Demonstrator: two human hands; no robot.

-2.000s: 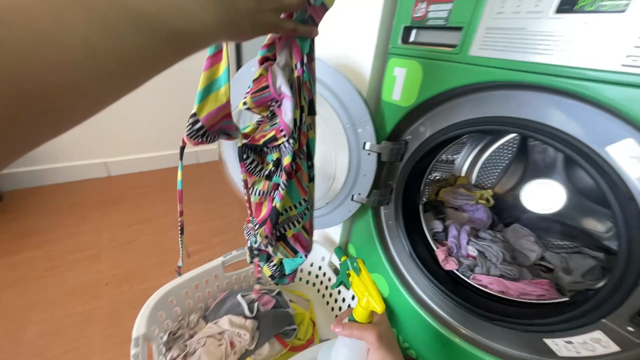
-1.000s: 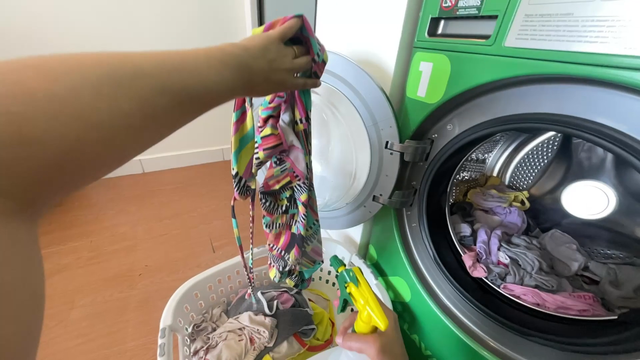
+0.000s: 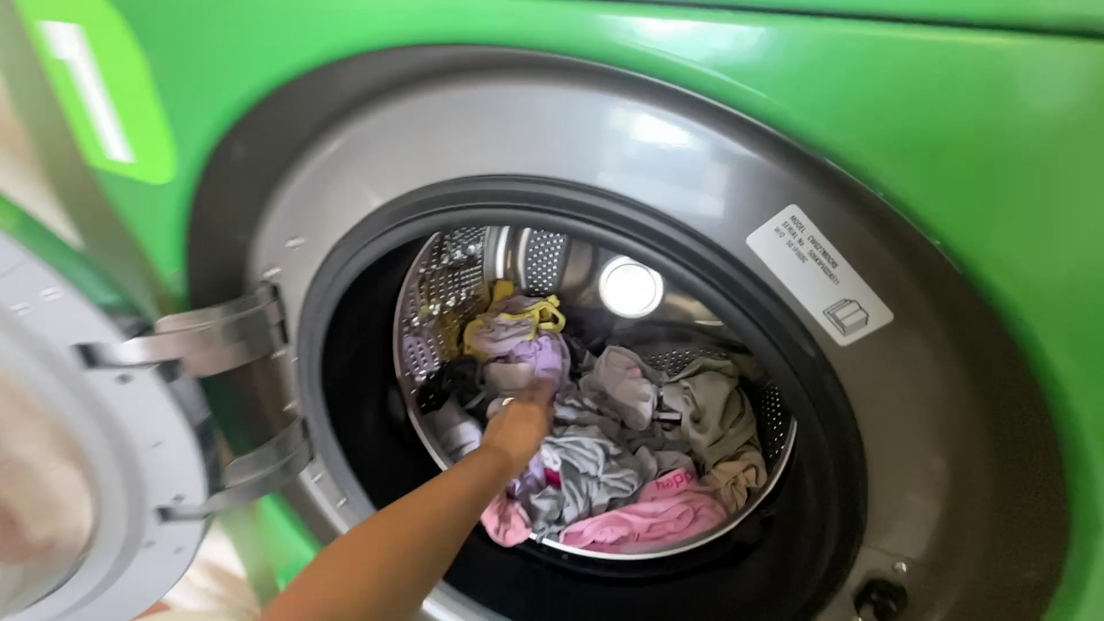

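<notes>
My left hand (image 3: 520, 423), with a ring on one finger, reaches through the round opening of a green front-loading washing machine (image 3: 966, 129). Its fingers touch a lilac garment (image 3: 539, 355) in the steel drum; whether they grip it cannot be told. Just above lies cloth with yellow trim (image 3: 500, 332). Grey clothes (image 3: 595, 466) are heaped to the right of the hand, with a greenish-grey garment (image 3: 716, 405) farther right. Pink cloth (image 3: 655, 517) rests along the drum's front lip. My right hand is out of view, and the multicoloured patterned garment cannot be seen.
The machine's round door (image 3: 142, 500) stands open at the left on two metal hinges (image 3: 216, 336). A black rubber seal (image 3: 345, 293) rings the opening. A door catch (image 3: 880, 597) is at the lower right of the frame.
My left hand has gone from holding up the patterned garment over the basket to inside the drum. My right hand and the yellow-green spray bottle have left view. The view has moved closer to the drum.
</notes>
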